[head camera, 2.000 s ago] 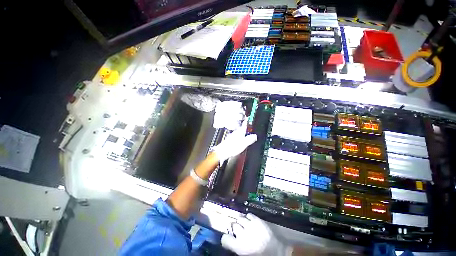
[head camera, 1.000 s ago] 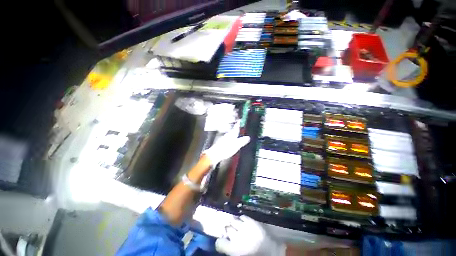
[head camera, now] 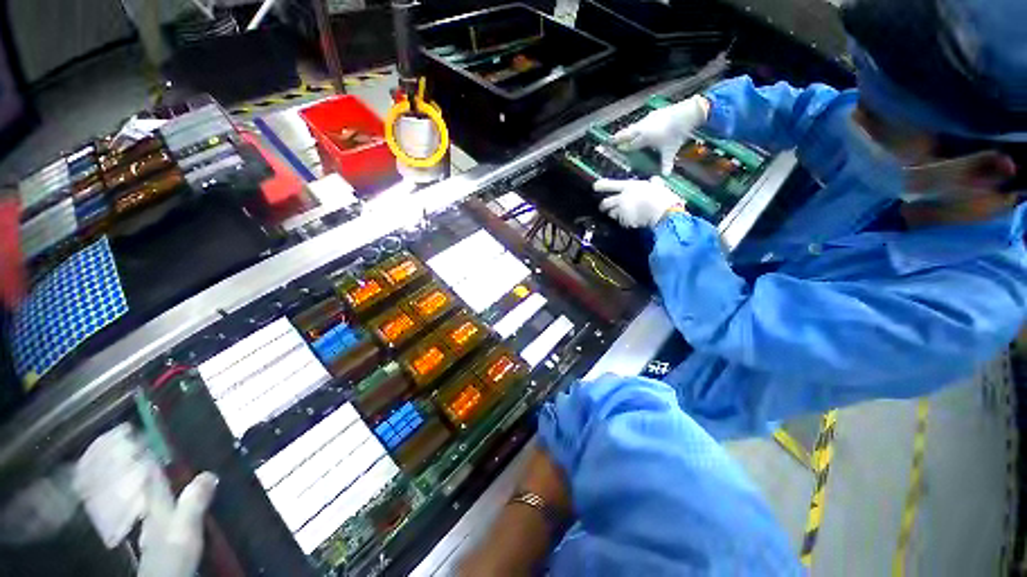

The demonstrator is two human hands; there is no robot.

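A large circuit board (head camera: pixel 394 372) lies in its black carrier on the rails, with white blocks, blue parts and amber-orange transformers (head camera: pixel 428 357). My left hand (head camera: pixel 175 530), in a white glove, is at the lower left edge by the carrier's left end, partly cut off. A crumpled white cloth (head camera: pixel 110 479) is against its fingers; blur hides whether it is gripped. My right forearm, with a thin bangle, comes down from a blue sleeve at bottom centre; my right hand is below the picture.
A coworker in blue (head camera: pixel 833 259) handles a green-edged board at the right with gloved hands. Beyond the rail are a blue-dotted sheet (head camera: pixel 70 304), another board (head camera: pixel 124 169), a red bin (head camera: pixel 349 138), a yellow ring (head camera: pixel 417 133) and a black tote (head camera: pixel 512 51).
The view has swung right, bringing in the coworker and black tote; the monitor has left view. My right hand has dropped out of the picture. My left hand remains beside the cloth.
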